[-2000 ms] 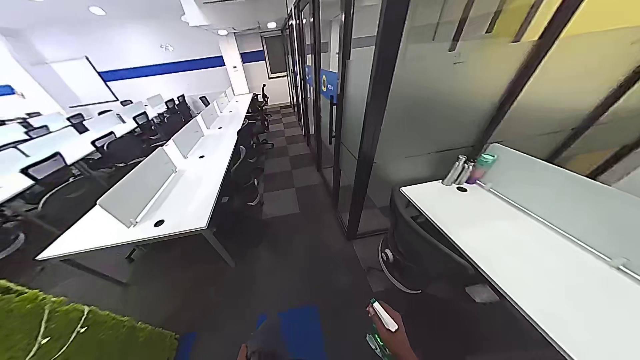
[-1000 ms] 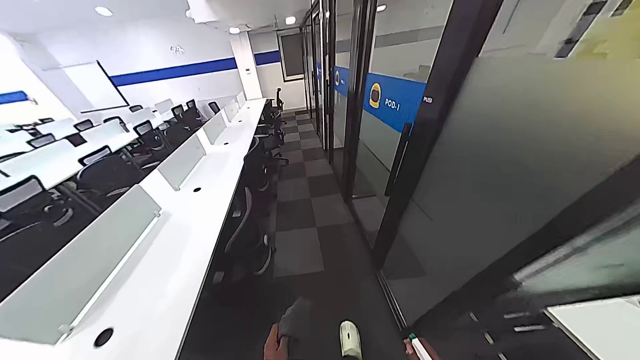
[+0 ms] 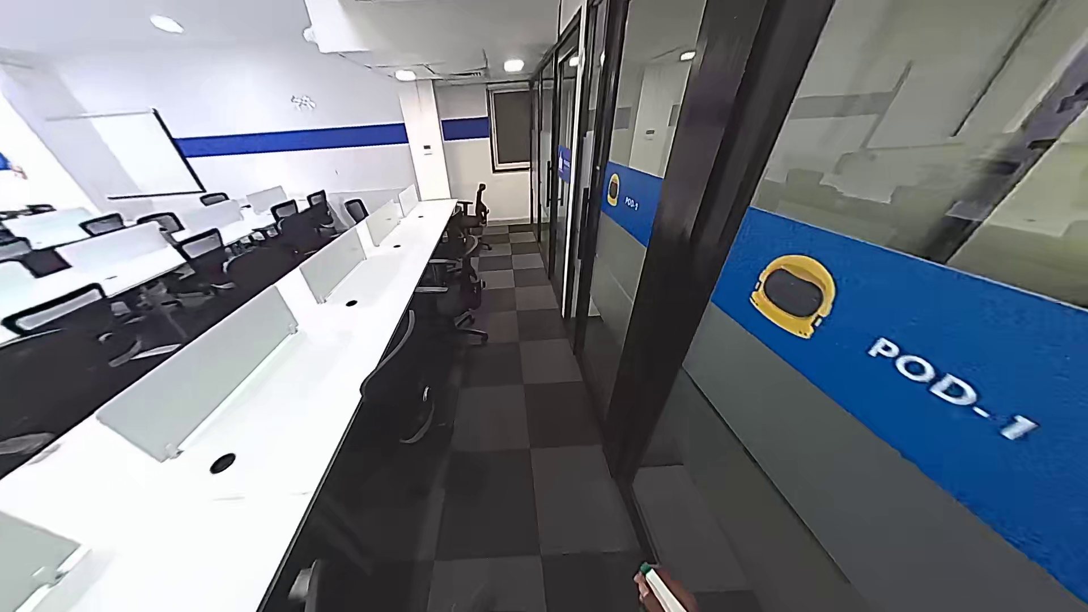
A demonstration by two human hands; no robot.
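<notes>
At the bottom edge, right of the middle, my right hand (image 3: 671,590) is closed around a slim white object with a green end (image 3: 661,588), which looks like a marker. Only the fingers and part of the object show. Beyond the hand lies the checkered carpet floor (image 3: 497,416), with the foot of the glass partition close to the right. My left hand is outside the picture.
A long white desk (image 3: 280,408) with low divider panels (image 3: 204,374) runs along the left. Black mesh office chairs (image 3: 395,374) stand at its aisle side. Glass walls with dark frames (image 3: 680,221) and a blue band (image 3: 901,357) line the right.
The view has moved forward along the aisle, beside the glass wall. My left hand, seen at the bottom with a grey item a second ago, has left the view. The right hand still holds the white object.
</notes>
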